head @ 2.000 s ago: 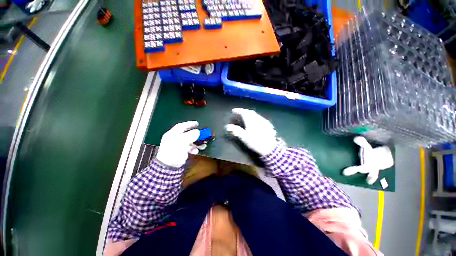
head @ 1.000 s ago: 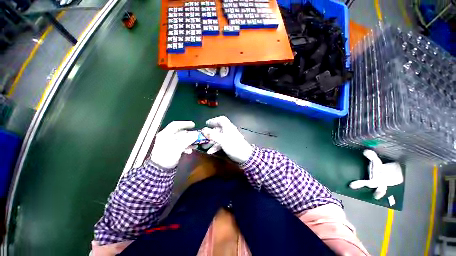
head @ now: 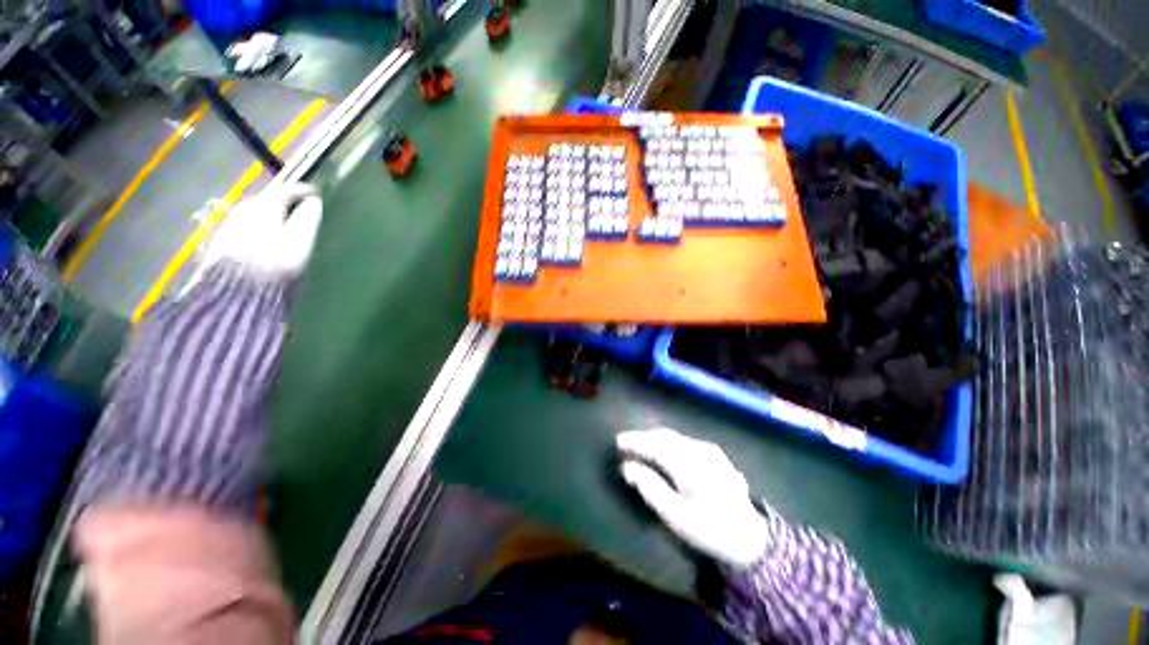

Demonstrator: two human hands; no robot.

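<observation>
My left hand (head: 267, 229), white-gloved and blurred, is stretched out over the conveyor's far edge at the left. Its fingers look bent, and no part shows in them. My right hand (head: 696, 494), also gloved, is low over the green bench (head: 542, 447) with curled fingers. The dark patch under them does not show whether they hold anything. Coil assemblies with orange-copper bands stand on the belt, one nearest my left hand (head: 400, 156). Two more (head: 576, 371) stand on the bench below the orange board. The blue-edged part seen earlier is not visible in either hand.
The orange board (head: 630, 296) with rows of pale-faced blue parts (head: 565, 208) rests over the bins. A blue bin (head: 806, 435) holds black plastic pieces (head: 869, 302). Clear trays (head: 1046, 416) stand at the right, a spare glove (head: 1036, 615) below them. The green conveyor (head: 340, 340) has metal edges.
My hands have parted from around the small blue part. The left has reached out over the conveyor; the right has moved right. The view has shifted, showing more of the belt.
</observation>
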